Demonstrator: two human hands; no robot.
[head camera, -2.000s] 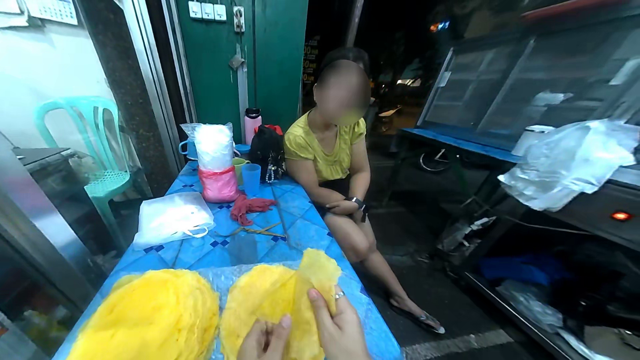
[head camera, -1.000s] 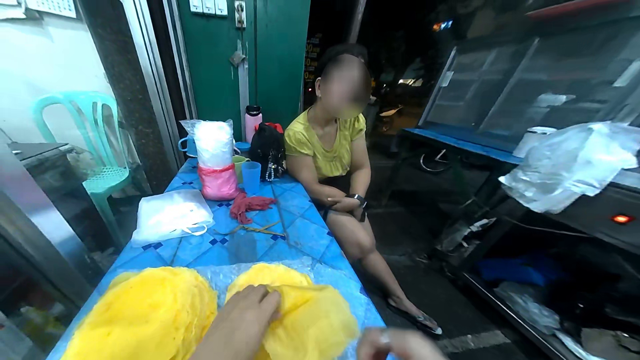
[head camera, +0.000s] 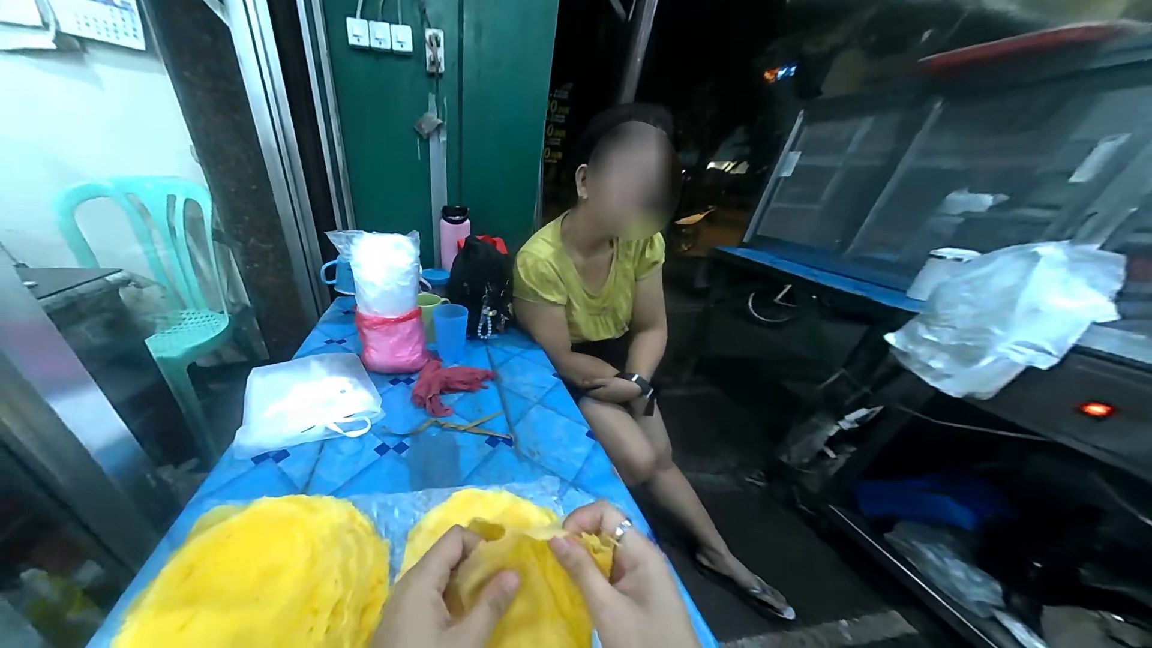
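Between both hands, over the right-hand pile, is a thin yellow sheet of food like a crepe (head camera: 522, 585). My left hand (head camera: 450, 589) pinches its left edge between thumb and fingers. My right hand (head camera: 621, 576), with a ring on one finger, grips its bunched right edge. Behind the hands shows the smaller pile of yellow sheets (head camera: 477, 515), on clear plastic film (head camera: 396, 508). To the left stands a taller pile of the same sheets (head camera: 261, 576), touched by neither hand. The lower parts of both hands are cut off by the frame.
The blue tiled-pattern table cover (head camera: 549, 432) bears a white plastic bag (head camera: 310, 396), a red cloth (head camera: 445, 382), a blue cup (head camera: 450, 333), a pink-and-white bagged bundle (head camera: 391, 337) and a black bag (head camera: 479, 283). A person (head camera: 594, 297) sits at the table's right side.
My right hand has come back from the lower right onto the yellow sheet. My left hand, earlier lying over the sheet, now pinches its edge. The sheet is lifted and bunched between them.
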